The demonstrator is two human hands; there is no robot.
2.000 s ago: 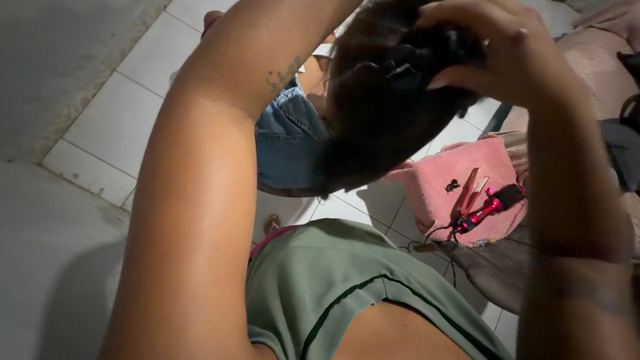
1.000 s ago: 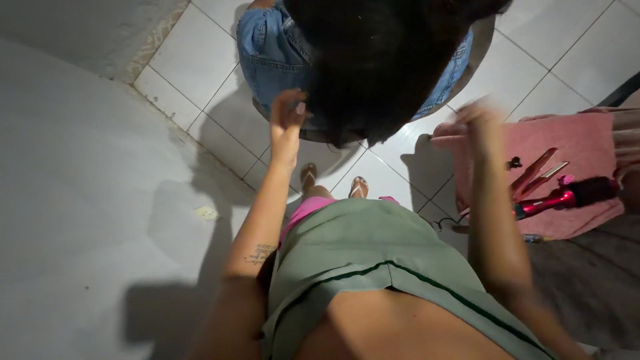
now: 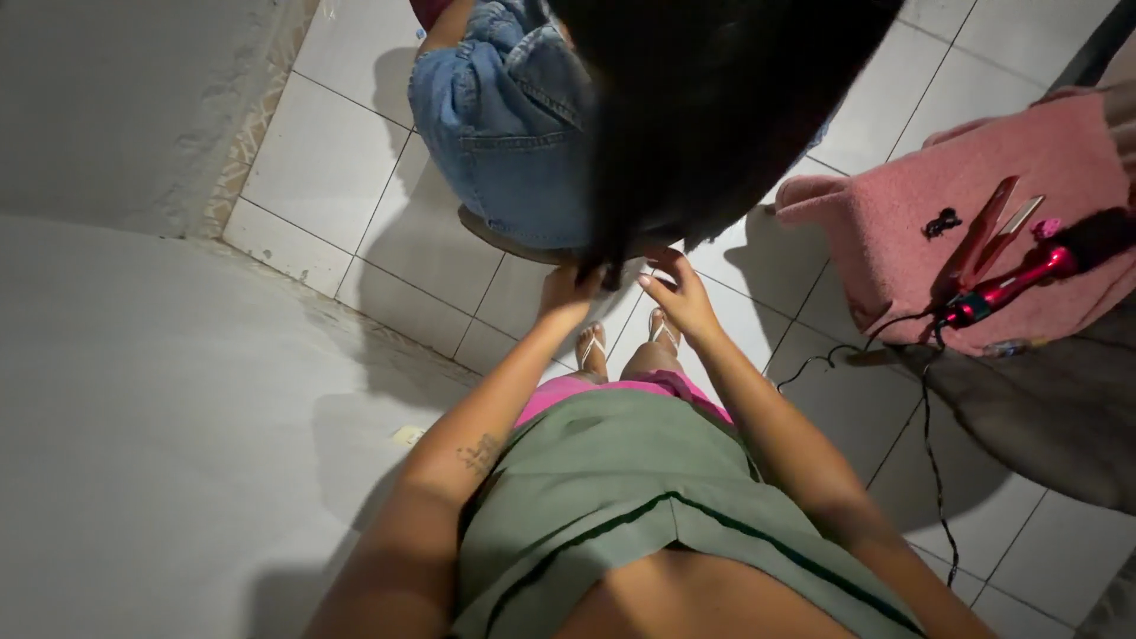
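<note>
A person in a denim garment [image 3: 524, 169] sits in front of me with long dark hair [image 3: 701, 115] hanging down the back. At the lower ends of the hair, my left hand [image 3: 568, 291] touches a dark strand, its fingers partly hidden by it. My right hand [image 3: 679, 288] is just to the right of those ends, thumb and fingers apart, holding nothing that I can see. On a pink towel [image 3: 896, 222] at the right lie a red flat iron [image 3: 985, 235], a red hot-air brush [image 3: 1021, 284] with dark bristles, and small black hair clips [image 3: 942, 222].
The towel covers part of a dark seat [image 3: 1038, 417]. A black cord [image 3: 930, 461] hangs from it to the tiled floor. A pale wall [image 3: 177, 426] stands close on my left. Under the seated person is a round seat edge [image 3: 497, 244]; my feet in flip-flops [image 3: 592, 349] are below my hands.
Two seconds ago both arms were raised, with my right hand on the person's hair. My hands were lowered and apart one second ago; now they are close together at the hair ends.
</note>
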